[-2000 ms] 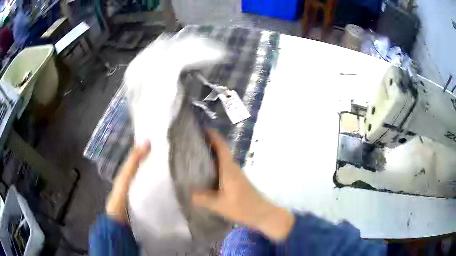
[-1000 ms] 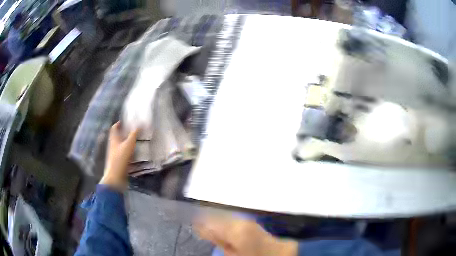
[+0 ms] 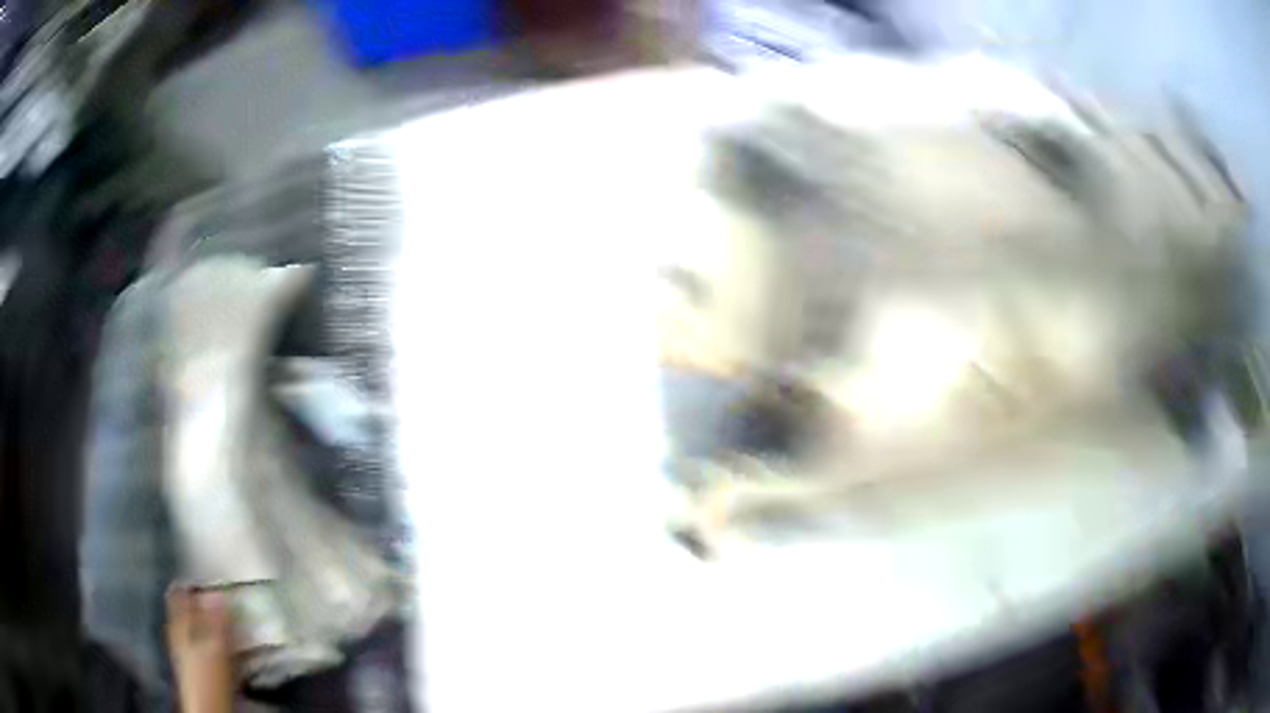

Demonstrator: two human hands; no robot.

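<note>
The view is strongly blurred. A bundle of light grey and beige cut pieces [image 3: 216, 418] lies lengthwise on the dark plaid cloth [image 3: 119, 488] at the left, its lower ends fanned out. A whitish ticket [image 3: 332, 401] shows at its right side. My left hand [image 3: 204, 644] is small and cut off by the bottom edge, its fingers at the bundle's lower left end. Whether they grip it cannot be told. My right hand is out of the picture.
The white sewing table [image 3: 543, 418] fills the middle. The off-white industrial sewing machine [image 3: 947, 307] stands on its right part, blurred. A blue tub [image 3: 411, 28] is on the floor beyond the table's far edge.
The view has swung to the right, so bundle and table appear further left. The bundle, held between both hands earliest, now lies on the cloth. My right hand has left the picture.
</note>
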